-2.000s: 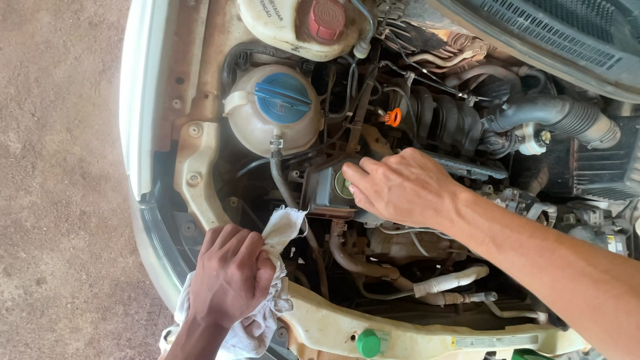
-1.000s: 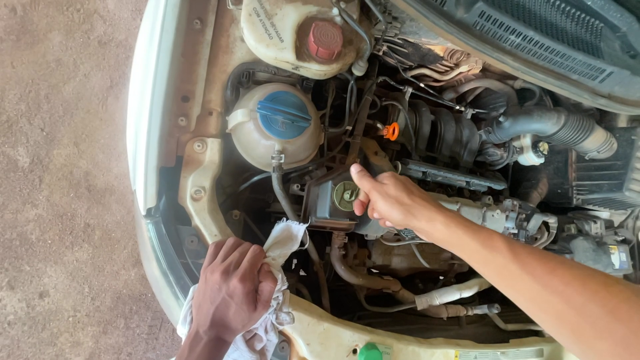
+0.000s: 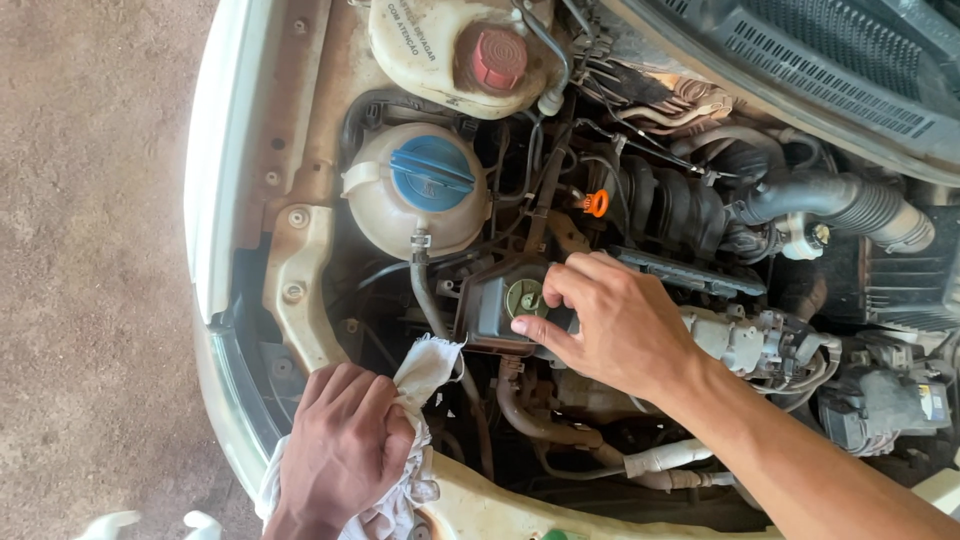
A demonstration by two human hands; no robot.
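Note:
My right hand [image 3: 619, 326] has its thumb and bent index finger at the right edge of a round green-grey oil filler cap [image 3: 525, 298], which sits on a dark engine housing [image 3: 487, 315]. My left hand [image 3: 341, 442] is closed around a white cloth rag [image 3: 427, 371] at the front edge of the engine bay; part of the rag sticks up past the thumb. Above and left of the housing is a round coolant reservoir [image 3: 375, 225] with a blue cap [image 3: 432, 174].
A whitish fluid tank [image 3: 420, 67] with a red cap [image 3: 500, 60] stands at the top. An orange dipstick ring [image 3: 597, 203] lies above my right hand. A black ribbed air hose [image 3: 847, 202] is at the right, and the pale front body panel [image 3: 495, 499] runs below.
My right hand's fingers have shifted about the cap, which shows more fully now than two seconds ago. My left hand keeps its hold on the rag.

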